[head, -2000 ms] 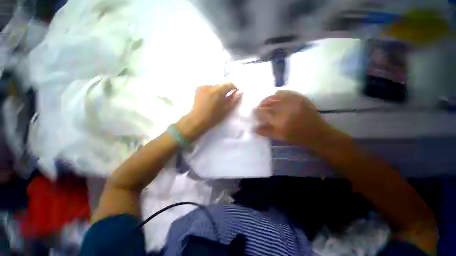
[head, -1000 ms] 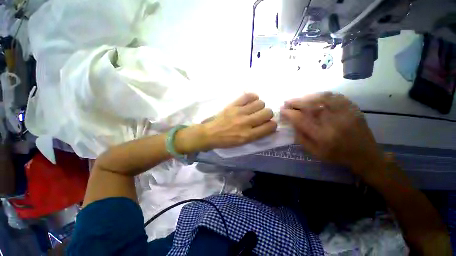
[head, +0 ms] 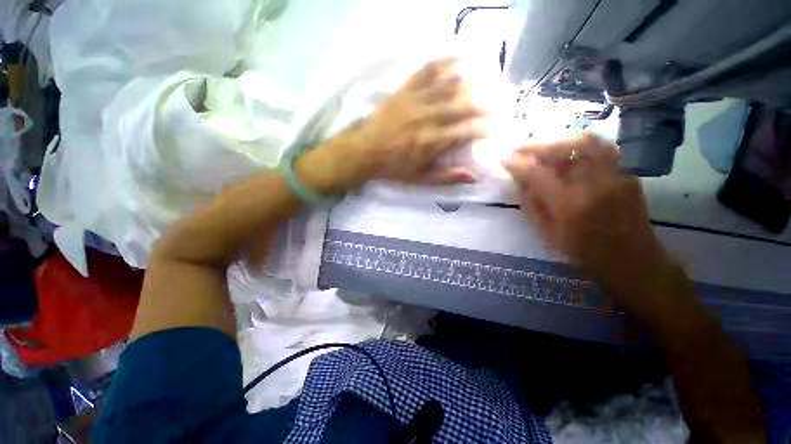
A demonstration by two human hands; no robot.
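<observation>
White cloth is heaped on the left of the machine table and runs under my left hand toward the brightly lit needle area. My left hand lies on the cloth, fingers spread, with a pale green bangle on the wrist. My right hand is blurred, just in front of the presser foot, with its fingertips at the cloth's right edge. Glare hides the cloth's edge there, and I cannot tell whether the fingers pinch it. The sewing machine head is above, with a dark cylinder hanging from it.
A ruler tape runs along the table's front edge. A smartphone and a pale blue scrap lie on the right. More white cloth hangs below the table edge. A red item is at the lower left.
Both hands have moved with the cloth toward the needle area, my left hand rising most. The cloth no longer covers the front edge, and the ruler tape is uncovered.
</observation>
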